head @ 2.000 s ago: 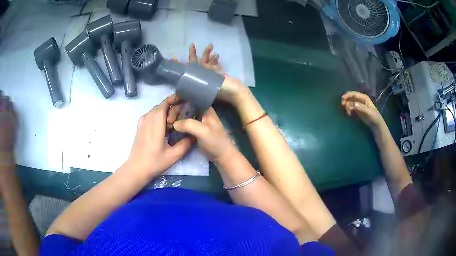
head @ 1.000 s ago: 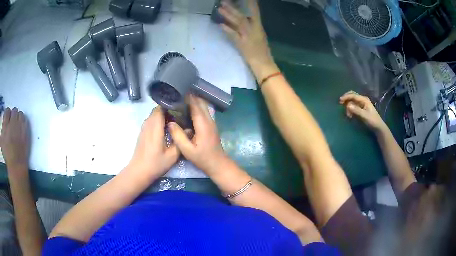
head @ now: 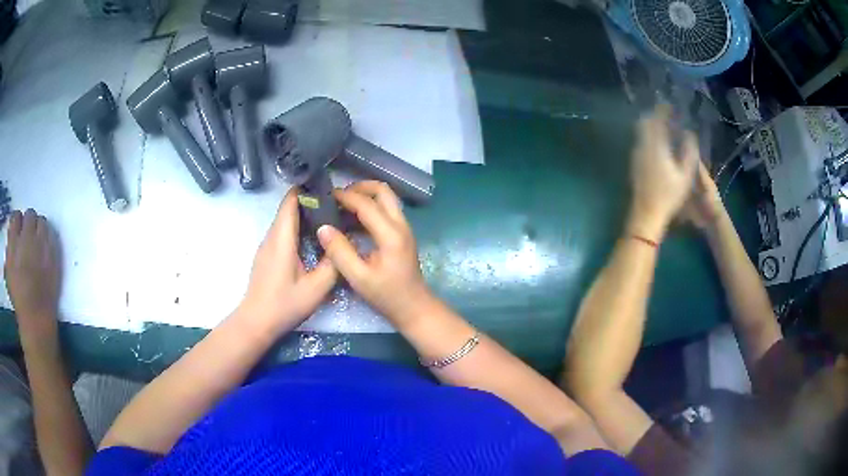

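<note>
A grey hair dryer (head: pixel 314 136) is held upright near the middle, its open drum head pointing up and to the left. A small yellow patch (head: pixel 309 201) shows on its handle below the head. My left hand (head: pixel 284 270) holds the handle from the left side. My right hand (head: pixel 379 249) is at the handle's right side, thumb and fingers around it. The lower handle is hidden between my hands. A second grey hair dryer (head: pixel 389 169) lies just behind, its handle pointing right, its head hidden behind the held one.
Several grey hair dryers (head: pixel 244 112) lie at the back left on white sheets (head: pixel 205 251). A neighbour's hand (head: pixel 33 251) rests at the left edge. Another person's hands (head: pixel 665 177) are at the right, near a blue fan (head: pixel 683 28) and a pale machine (head: pixel 804 186).
The held hair dryer has turned so its open head and yellow patch show. The right neighbour's arm has swung from the middle back to the right, leaving a second hair dryer behind mine.
</note>
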